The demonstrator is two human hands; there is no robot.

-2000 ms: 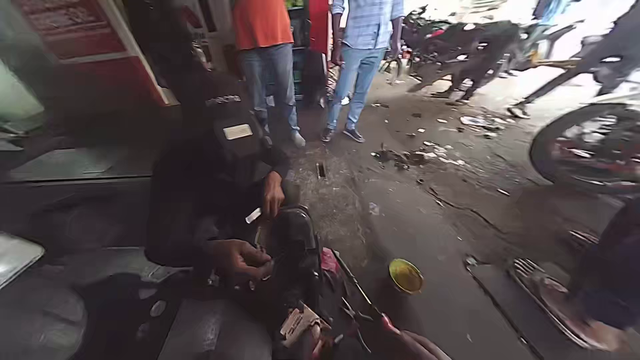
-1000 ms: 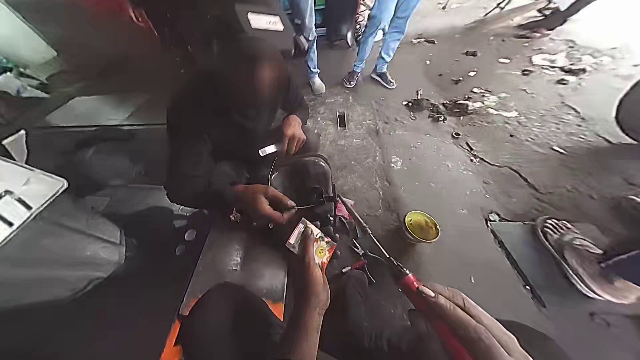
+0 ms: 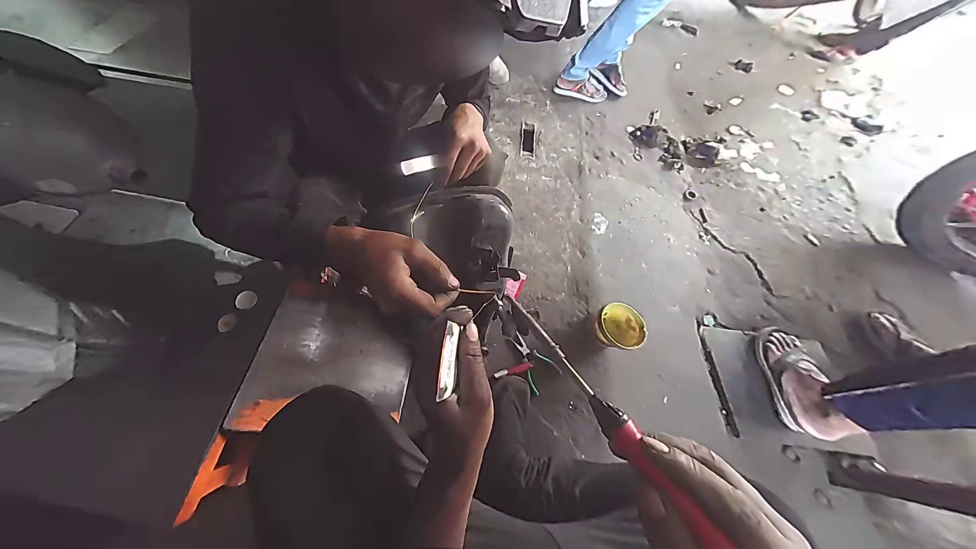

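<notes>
My right hand grips the red handle of a soldering iron, whose long metal shaft reaches up and left to thin wires beside a dark plastic housing. Between the fingers and thumb of my left hand is a small, flat, light-coloured packet, just below the iron's tip. A co-worker's hand pinches a wire close to the tip, and the co-worker's other hand rests at the top of the housing. Whether the tip touches the wires cannot be told.
A yellow round tub stands on the ground right of the housing. Pliers lie below the iron's tip. A sandalled foot is at the right, a wheel beyond it. Debris lies on the ground farther back.
My left hand, out of clear sight two seconds ago, came into view with the packet, which now shows its narrow side. The view has moved down and closer to the work.
</notes>
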